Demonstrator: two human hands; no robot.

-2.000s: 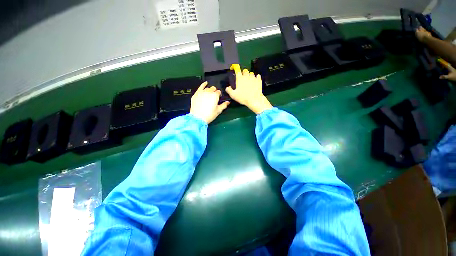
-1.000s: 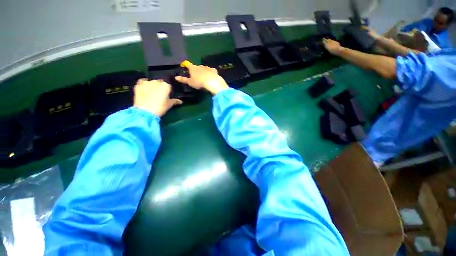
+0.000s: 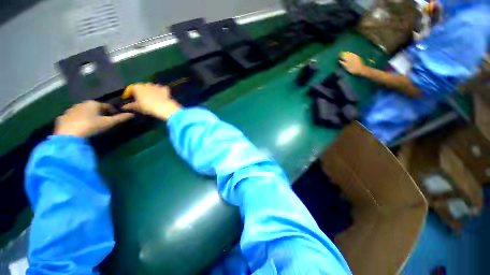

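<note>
My left hand (image 3: 83, 119) and my right hand (image 3: 150, 99), with a yellow finger cot, are at a black open gift box on the conveyor at the left. Their fingers nearly meet at its near part. The view is blurred and the fingers hide the box's inside, so I cannot tell if they grip anything. A black insert panel (image 3: 92, 88) with a cut-out stands upright behind that box. Two more upright panels (image 3: 194, 45) stand behind open boxes (image 3: 214, 69) further right.
Small black boxes (image 3: 330, 110) lie piled on the green worktable (image 3: 250, 115). A large open carton (image 3: 370, 198) is at its lower right. Another worker in blue (image 3: 448, 51) stands at the right, a hand over the table. Brown cartons (image 3: 440, 185) are behind. A plastic bag shows at the lower left.
The view has swung right, so the row and my hands appear further left and more of the carton shows. The other worker's near hand has moved from the row to over the table.
</note>
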